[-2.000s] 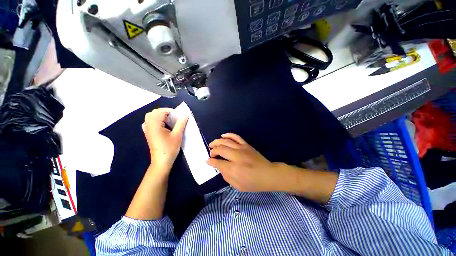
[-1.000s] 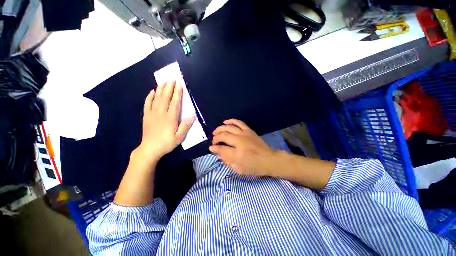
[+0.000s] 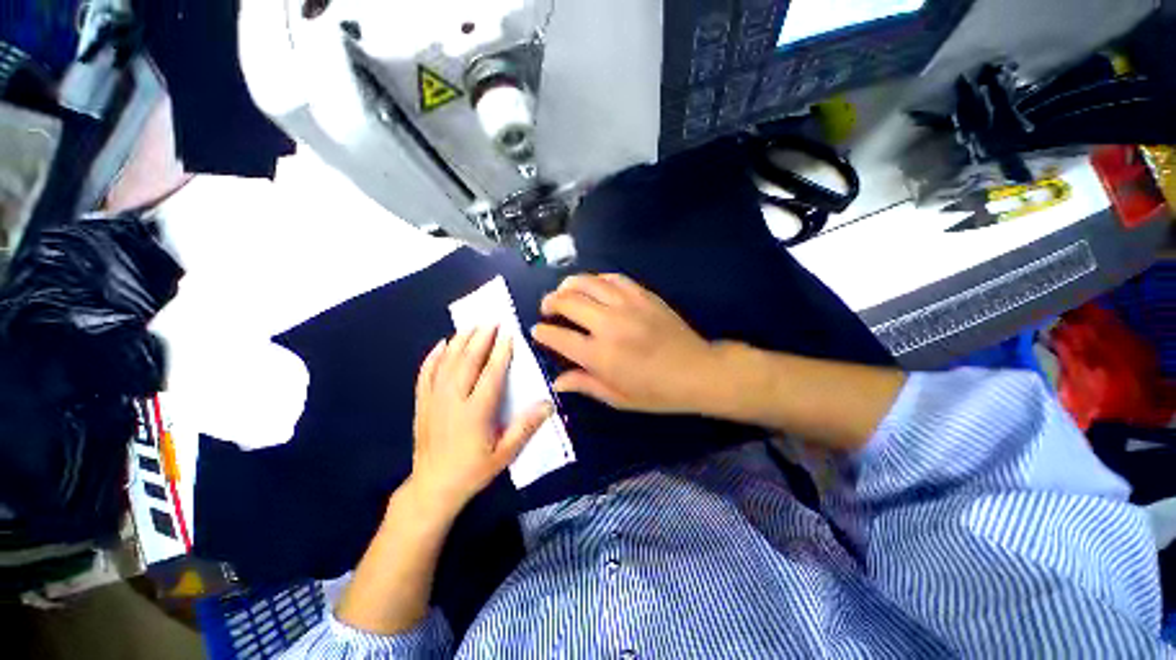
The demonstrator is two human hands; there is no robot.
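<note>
A dark garment panel lies across the machine's table and hangs over the front edge. A narrow white strip lies on it, slanting down from near the needle area. My left hand lies flat on the strip, fingers slightly apart. My right hand rests on the dark panel just right of the strip, fingers bent, fingertips near the strip's right edge. The presser foot and needle are just beyond the strip's top end. The needle tip is too small to make out.
The sewing machine head stands above the work. Scissors and yellow-handled snips lie to the right. A ruler runs along the front edge. A crumpled black bundle is at left. A blue basket is below.
The machine head is back in view after the camera's tilt. My right hand has moved up along the strip toward the needle. My left hand stays flat on the strip.
</note>
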